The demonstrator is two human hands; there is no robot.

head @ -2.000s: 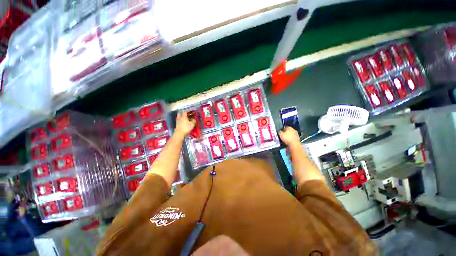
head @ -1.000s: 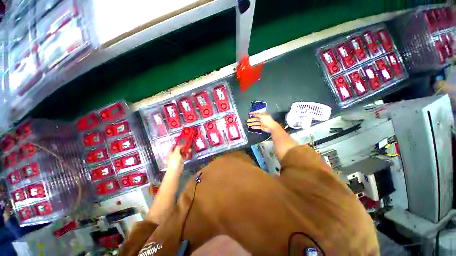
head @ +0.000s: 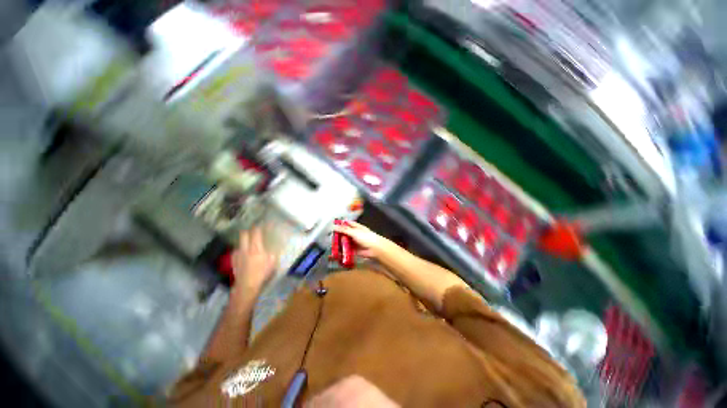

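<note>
The view is strongly blurred. My right hand is shut on a red housing, held upright in front of my chest; it may be more than one piece. My left hand reaches over the front of the left machine. A red part shows beside its fingers; whether the hand grips it cannot be told. A small bluish display sits at the machine's front, between my hands.
Blister trays with red housings lie beyond the machine, next to a taller tray stack. A green conveyor belt runs behind them. An orange-red foot, a white fan and another tray are at right.
The view has swung left to the machine. My right hand has left the phone and now holds red. My left hand has moved from the tray, where it held a red housing, to the machine.
</note>
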